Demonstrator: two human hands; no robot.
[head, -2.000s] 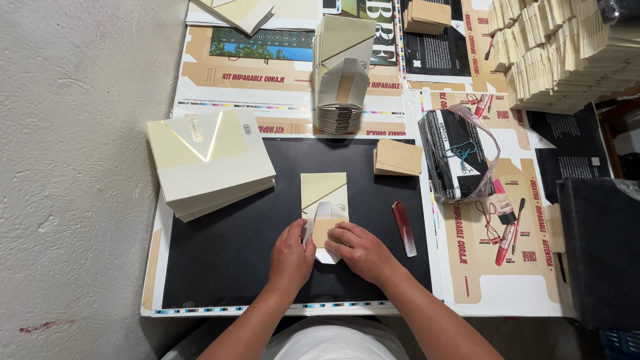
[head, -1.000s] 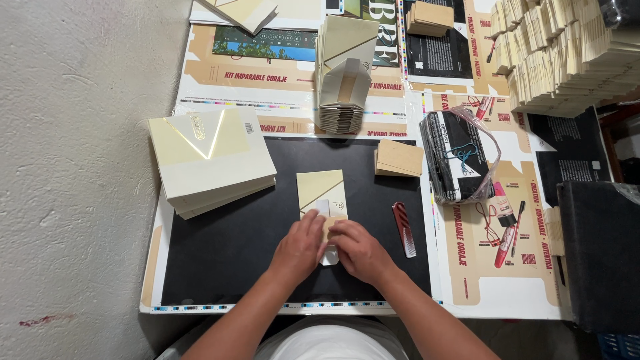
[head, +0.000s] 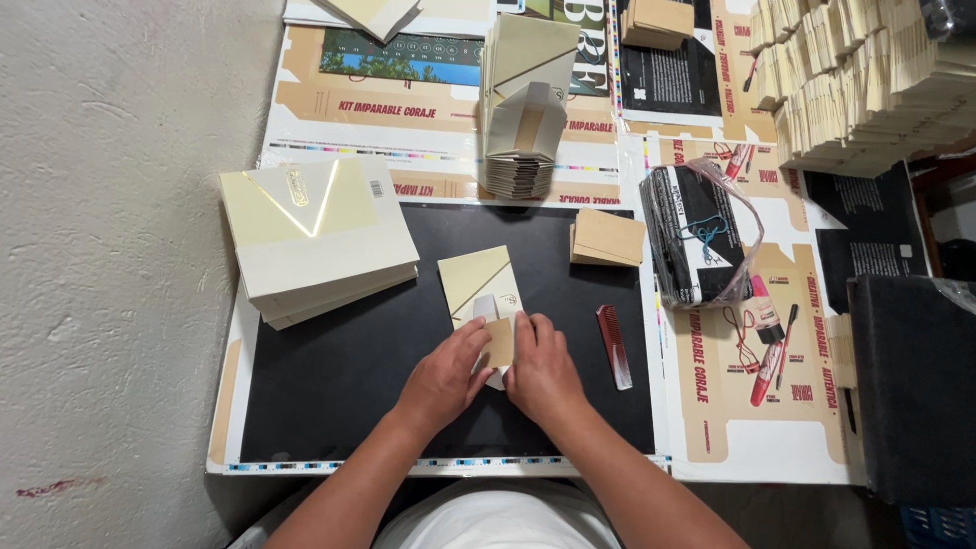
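Observation:
A flat cream and white paper bag (head: 479, 280) lies slightly tilted on the black sheet (head: 343, 396). Over its lower end lies a small tan cardboard piece (head: 499, 345). My left hand (head: 446, 371) has its fingertips on the left edge of the cardboard and bag. On the right edge, my right hand (head: 545, 366) holds the bag with thumb and fingers. Part of the bag's lower end is hidden by the hands. To the right lie a red and clear comb (head: 614, 347) and a small stack of tan cardboard pieces (head: 608, 238).
Flat cream bags with a gold V (head: 320, 229) are stacked at left. A stack of folded bags (head: 530, 99) stands behind. At right are a plastic-wrapped black bundle (head: 690, 236), a black block-like object (head: 911, 389) and piled cream bags (head: 862, 91). A wall (head: 130, 229) borders the left.
Two seconds ago the tan piece lay between raised side flaps of the bag; now it shows over the lower end. Both hands have shifted on the bag, which is now tilted.

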